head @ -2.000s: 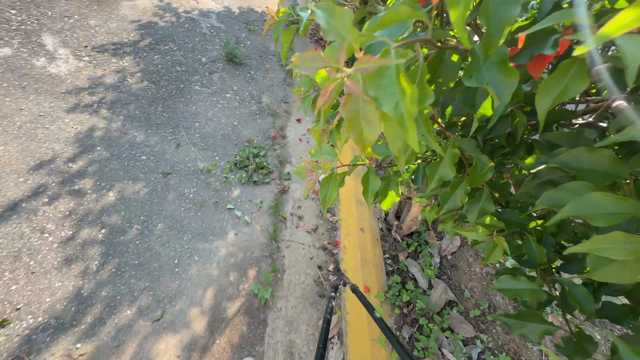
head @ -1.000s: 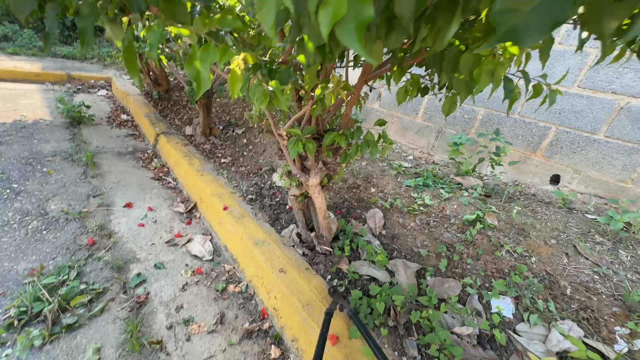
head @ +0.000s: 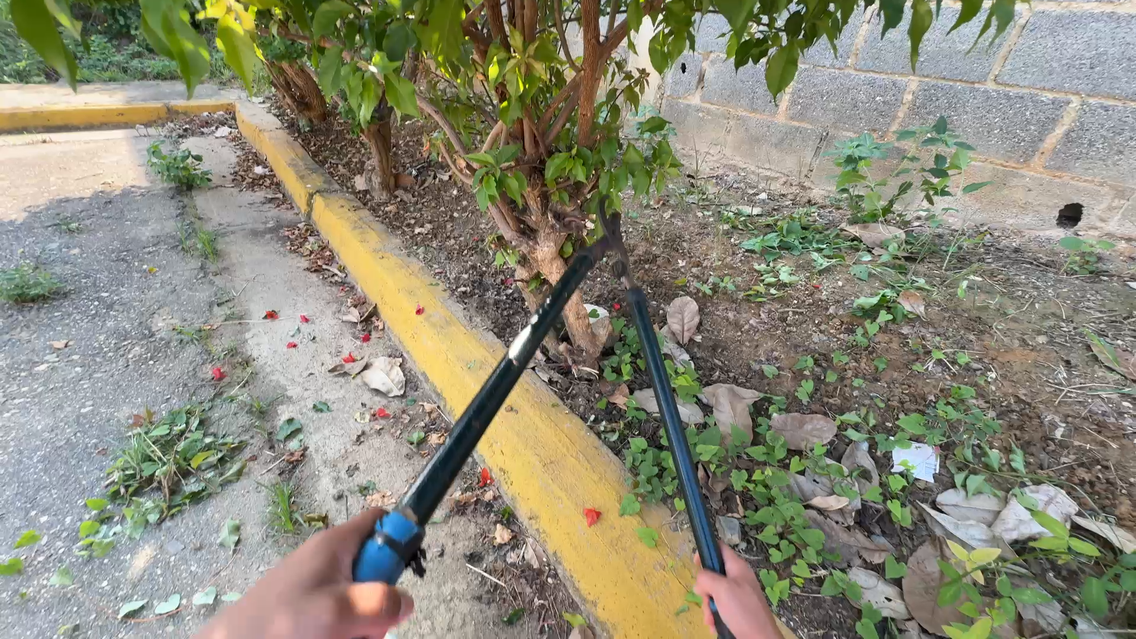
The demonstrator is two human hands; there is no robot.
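A pair of long-handled loppers point(head: 612, 248) reaches forward from the bottom of the view, its handles spread apart. My left hand point(head: 319, 586) is closed round the blue grip of the left handle, and my right hand point(head: 735, 596) holds the dark right handle near its lower end. The metal head of the loppers is in front of the shrub's trunk point(head: 552, 253), among low leafy shoots point(head: 581, 173); leaves partly hide the blades, so whether they touch a shoot cannot be told.
A yellow-painted concrete curb point(head: 497, 390) runs diagonally between pavement point(head: 80, 382) and the soil bed. Behind stands a concrete block wall point(head: 958, 115). Cut leaves point(head: 173, 461) lie on the pavement; dry leaves point(head: 803, 429) and low weeds cover part of the soil. Branches overhang the top.
Both hands have come into view, and the loppers reach further up, to the shrub's trunk. The view has swung from the pavement and foliage to the trunk and wall.
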